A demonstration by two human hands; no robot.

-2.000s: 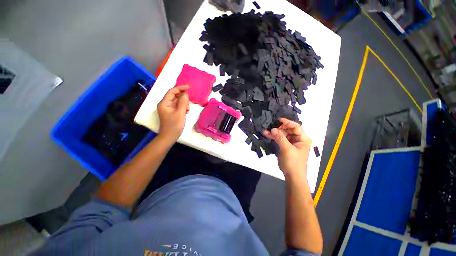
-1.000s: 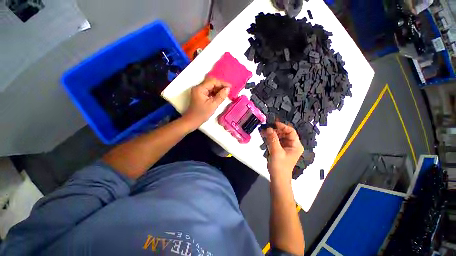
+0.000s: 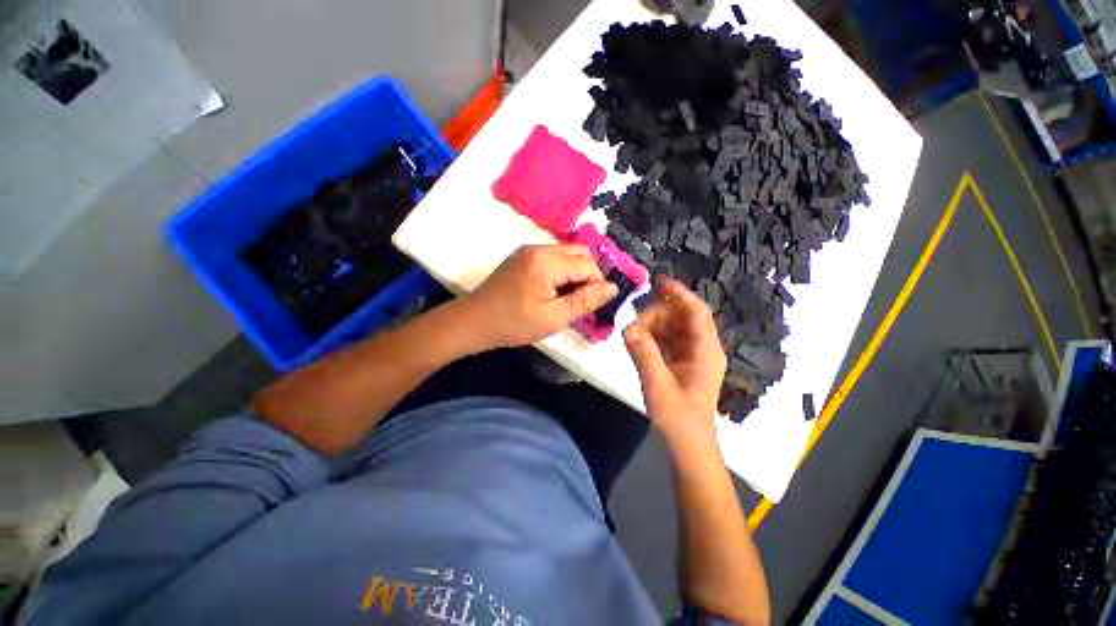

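A pink fixture [image 3: 627, 265] with black pieces in its dark recess lies on the white tabletop [image 3: 490, 232] near its front edge. My left hand [image 3: 545, 294] is over the left side of the fixture and partly covers it, its fingertips at the recess; I cannot tell whether it grips anything. My right hand [image 3: 680, 355] is just right of the fixture, thumb and fingers apart, with no piece visible in it. A plain pink square [image 3: 548, 180] lies beyond the fixture. A large loose heap of flat black pieces [image 3: 734, 171] lies beyond and to the right.
A blue bin [image 3: 233, 287] with shiny black contents stands left of the table. An orange thing [image 3: 475, 113] is behind it. One loose black piece [image 3: 808, 405] lies near the table's right edge. A grey bundle is at the far end. Blue racks [image 3: 906, 520] stand at the right.
My left hand has moved from the pink square onto the fixture. My right hand has come from the heap towards the fixture and its fingers have spread.
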